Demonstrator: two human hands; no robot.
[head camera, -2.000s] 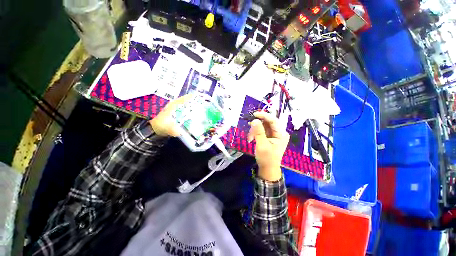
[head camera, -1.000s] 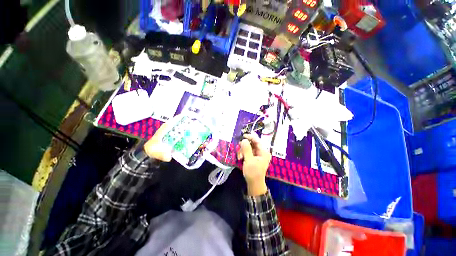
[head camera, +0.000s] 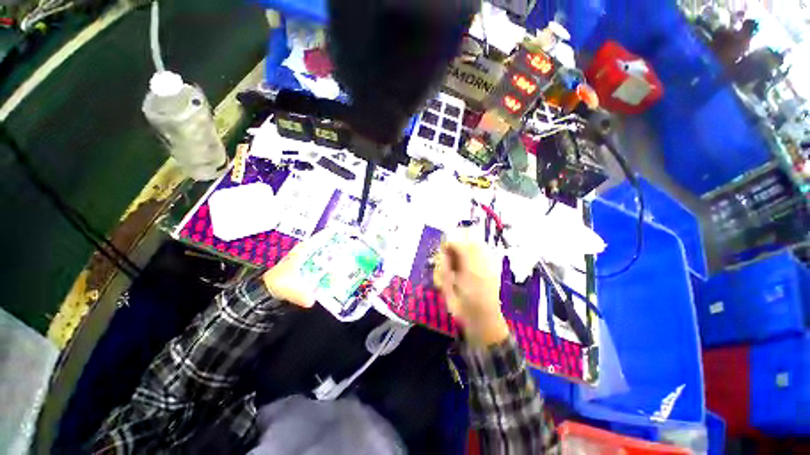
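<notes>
My left hand (head camera: 291, 275) holds the white housing shell (head camera: 357, 311) by its left side, above the bench's front edge. The green circuit board (head camera: 345, 265) sits face up in the shell. The white power cord (head camera: 362, 357) hangs from the shell towards my lap, with its plug at the lower end. My right hand (head camera: 469, 277) is to the right of the shell, apart from it, with fingers bent. It is blurred, and whether it pinches something small cannot be told. A large black screwdriver (head camera: 391, 71) hangs close to the camera, its thin shaft pointing down just above the board.
The white back cover (head camera: 242, 211) lies at the bench's left. A translucent bottle (head camera: 185, 127) stands at the far left. A white frame (head camera: 437, 124) and a red-digit meter (head camera: 524, 80) are behind. Dark long handles (head camera: 565, 302) lie at right, beside a blue tote (head camera: 653, 302).
The black screwdriver has come into view from above. My right hand has moved slightly right. My left hand still holds the shell, and the camera view has shifted.
</notes>
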